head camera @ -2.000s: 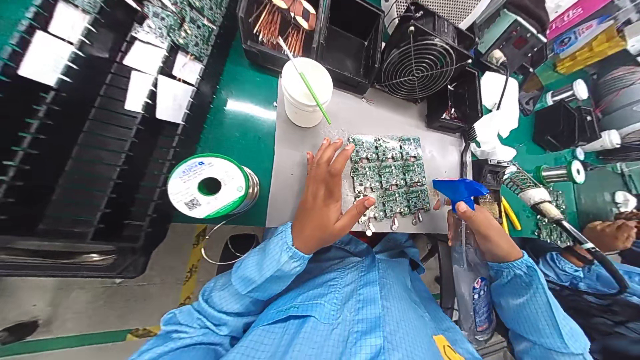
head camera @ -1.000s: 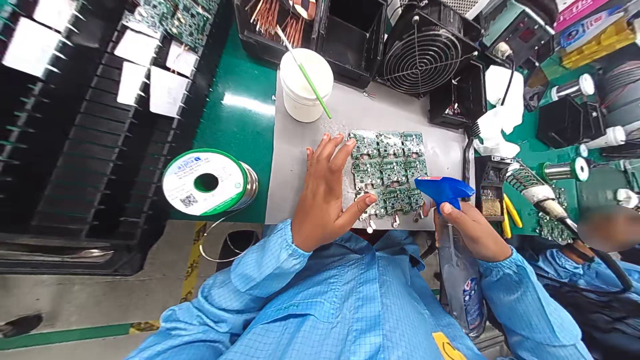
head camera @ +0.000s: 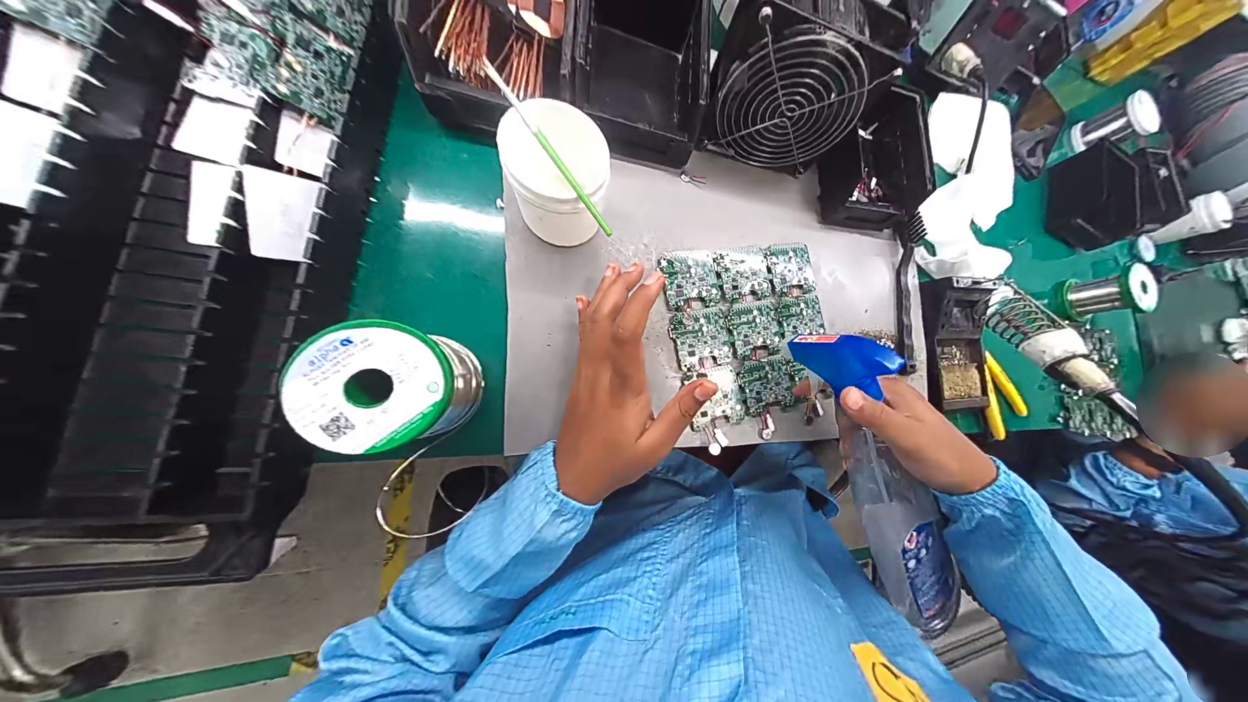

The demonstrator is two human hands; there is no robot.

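A panel of green printed circuit boards lies on a grey mat. My left hand rests at the panel's left edge, fingers apart, the thumb over its lower left corner; it holds nothing. My right hand is shut on a clear spray bottle with a blue trigger head, whose nozzle points left over the panel's right side. Small metal parts on wires stick out from the panel's near edge. A white tub with a green-handled brush across its lid stands behind my left hand.
A solder wire spool sits at left beside a black rack holding boards. Black bins and a fan stand behind the mat. A soldering iron in a coil holder and yellow-handled pliers lie right, near another person.
The spray bottle's blue head has moved left from beside the panel to over its right edge, with my right hand. My left hand has stayed at the panel.
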